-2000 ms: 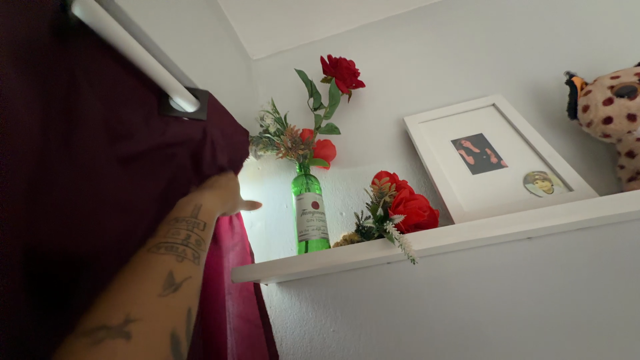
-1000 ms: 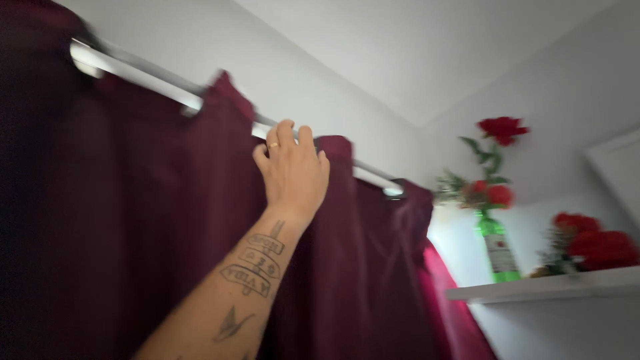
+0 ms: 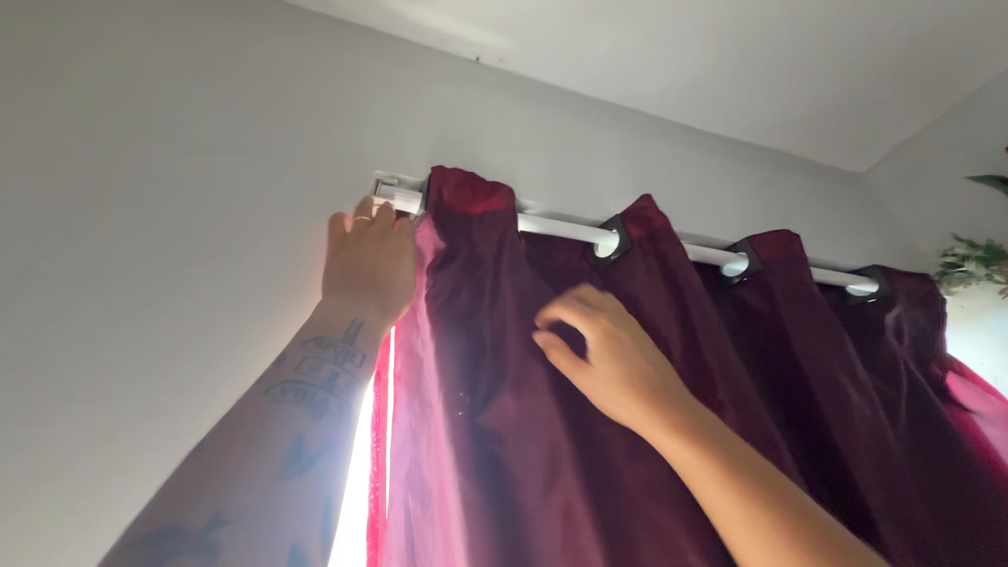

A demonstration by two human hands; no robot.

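A dark maroon grommet curtain (image 3: 661,409) hangs in folds from a white curtain rod (image 3: 567,228). My left hand (image 3: 368,264) is raised at the rod's left end, its fingertips at the wall bracket (image 3: 384,187); whether they grip the rod end or only touch it is hidden behind the hand. In front of the curtain, below the rod, is my right hand (image 3: 602,346), slightly blurred, with thumb and fingers curved apart and nothing between them. Dark square grommets (image 3: 736,264) ring the rod between the folds.
Bright light comes past the curtain's left edge, beside the grey wall (image 3: 173,197). Above is the white ceiling (image 3: 709,63). Green artificial foliage (image 3: 976,264) stands at the right edge, near the curtain's far end.
The view has swung left along the rod. My left hand has gone from mid-rod, over the curtain top, to the rod's left end. My right hand has come into view.
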